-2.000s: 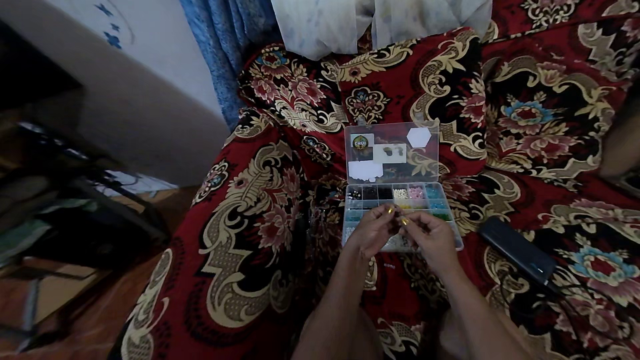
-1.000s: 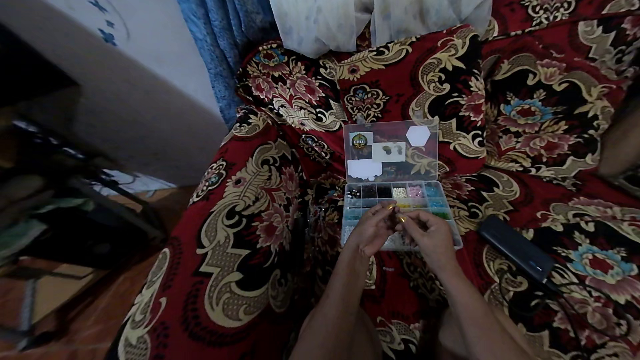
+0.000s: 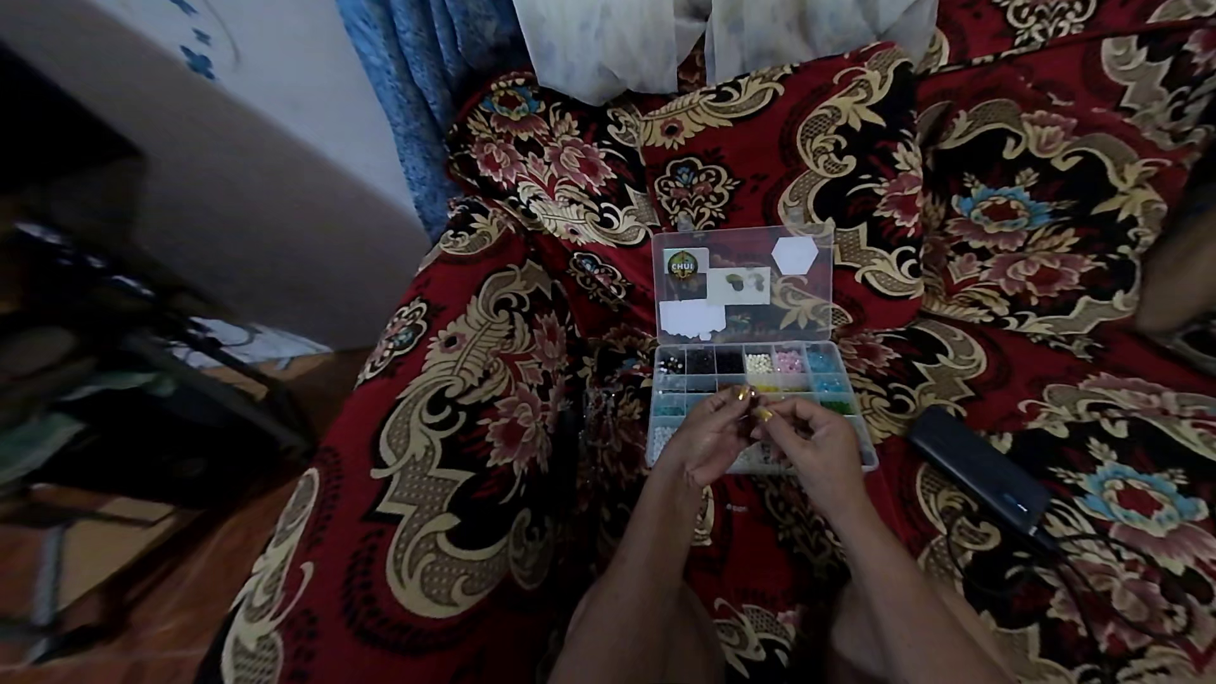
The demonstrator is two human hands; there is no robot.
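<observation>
A clear plastic bead box (image 3: 655,410) lies with its lid (image 3: 741,328) raised on a flowered red cover. Its compartments hold beads, among them black, cream, pink (image 3: 788,359), blue (image 3: 825,361) and green ones. Over the front half of the box, my left hand (image 3: 712,435) and my right hand (image 3: 812,446) are close together, thumbs and forefingers pinched. Something tiny seems to be between the fingertips, too small to make out. Painted nails show on both hands. Paper pieces and a round sticker are on the lid.
Right of the box lies a dark power bank (image 3: 978,470) with a cable. Patterned cushions (image 3: 779,171) stand behind, below pale and blue curtains (image 3: 408,104). Part of a person's limb (image 3: 1178,275) shows at the right edge. A dark metal frame (image 3: 209,380) stands on the left.
</observation>
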